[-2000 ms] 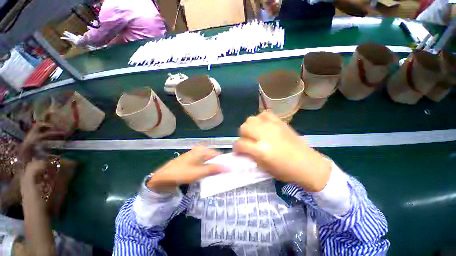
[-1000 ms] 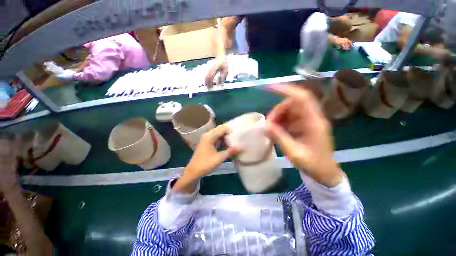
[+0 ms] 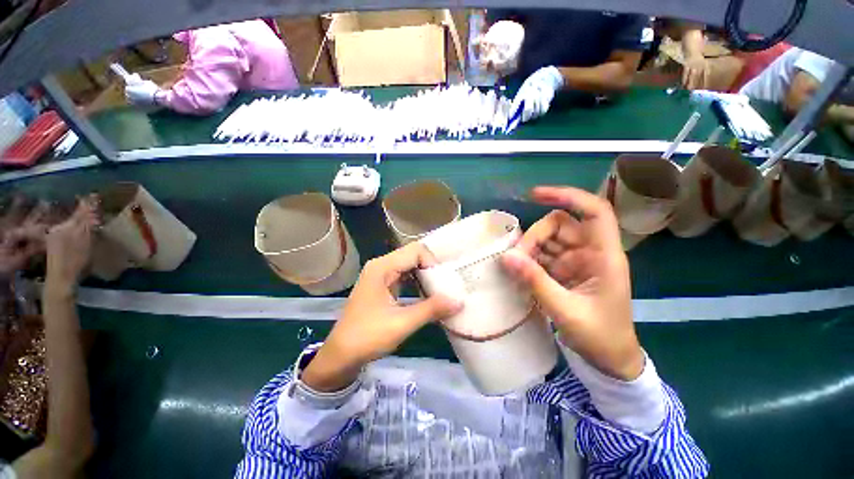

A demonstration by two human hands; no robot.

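A beige housing (image 3: 496,323) with a thin red-brown strap around it is held tilted in front of me, its open mouth up and away. My left hand (image 3: 379,313) grips its rim and left side with thumb and fingers. My right hand (image 3: 585,281) has its thumb and a finger at the rim's right side, other fingers spread. Faint marks show near the rim; whether a sticker is there I cannot tell. Label sheets (image 3: 421,426) lie below the housing between my forearms, under shiny clear plastic.
Housings stand beyond at left (image 3: 304,243), centre (image 3: 419,210) and right (image 3: 646,192). A beige base (image 3: 356,184) lies behind them. A white rod pile (image 3: 365,114) lies across the line. A neighbour's arm (image 3: 66,374) is at left beside copper-coloured pieces (image 3: 26,379). Several people work opposite.
Two seconds ago both hands were at a white sheet; one second ago they held the housing. Now the housing is slightly lower and nearer, with my right thumb against its rim.
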